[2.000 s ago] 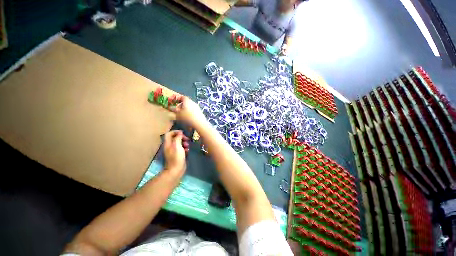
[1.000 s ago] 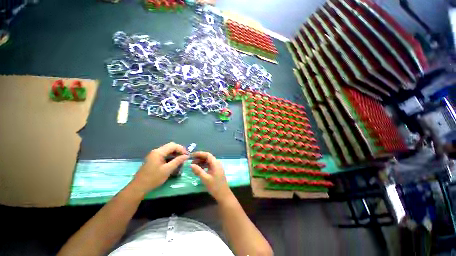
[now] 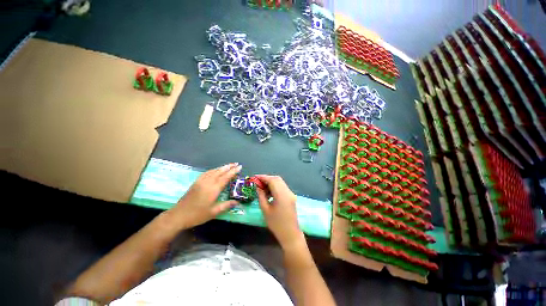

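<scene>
A dark fixture (image 3: 235, 192) sits at the bench's front edge between my hands, partly hidden by them. A square frame (image 3: 241, 189) shows on it. My right hand (image 3: 274, 197) holds a red-and-green piece (image 3: 251, 186) at the fixture's right side. My left hand (image 3: 211, 192) is at the fixture's left, fingers apart, with nothing visible in it. Two red-and-green pieces stand side by side near the top right corner of the cardboard sheet (image 3: 78, 119) on the left.
A tangled heap of frames (image 3: 269, 89) lies mid-bench, with a pale stick (image 3: 205, 117) left of it. A filled cardboard sheet (image 3: 383, 191) lies at the right. Stacked loaded sheets (image 3: 479, 113) stand far right. Another loaded sheet (image 3: 368, 51) lies behind.
The piece held over the left cardboard now stands there beside another. My hands moved to the fixture; a frame is now on it and my right hand has a new red-and-green piece. The view has shifted.
</scene>
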